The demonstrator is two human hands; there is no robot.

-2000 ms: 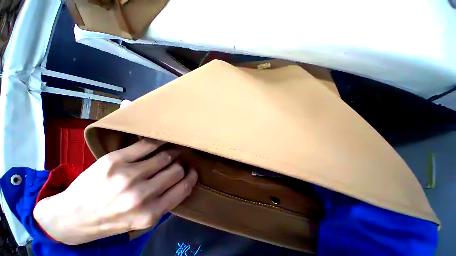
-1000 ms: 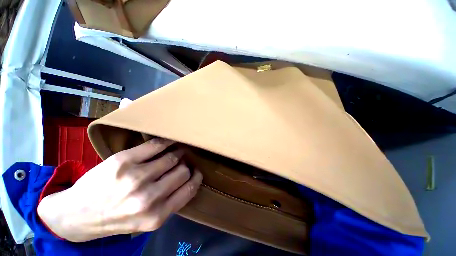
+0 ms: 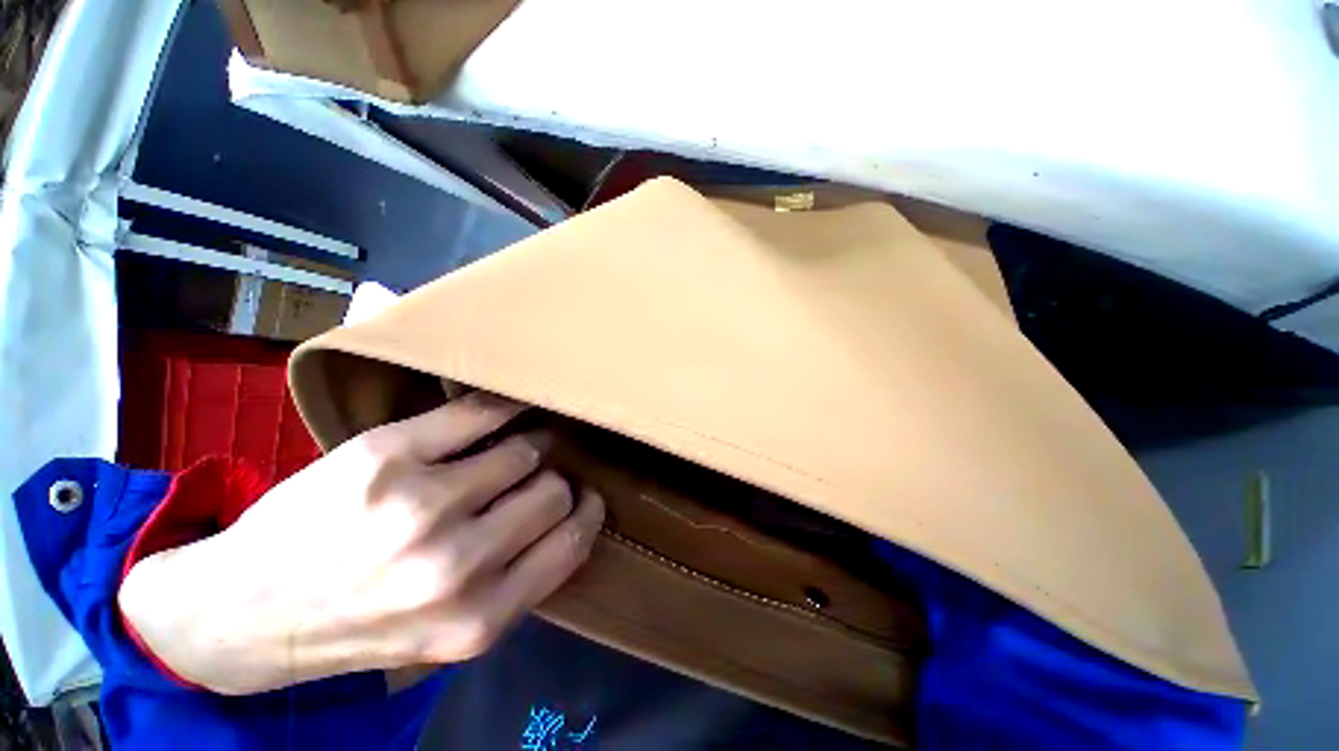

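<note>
A large tan bag body (image 3: 822,352) lies across my lap, its mouth open toward me and its inside darker brown. A gold-looking stitched line and a small dark round snap (image 3: 817,599) show inside, near the lower edge of the mouth. My left hand (image 3: 397,543) is at the left end of the mouth, fingers curled over the lower edge and fingertips partly inside, gripping the bag edge. My right hand is hidden inside the bag; only its blue sleeve (image 3: 1072,660) shows, entering the mouth at the right.
A white-covered table (image 3: 822,88) runs across the top, with another brown bag piece (image 3: 382,44) at its left. A red crate (image 3: 213,411) and a cardboard box (image 3: 301,310) are at the left. A small yellowish strip (image 3: 1257,519) lies on the grey floor at right. Dark apron below.
The bag and my left hand have shifted slightly to the right in the picture. The left hand keeps its place at the mouth. The right sleeve stays inside the bag.
</note>
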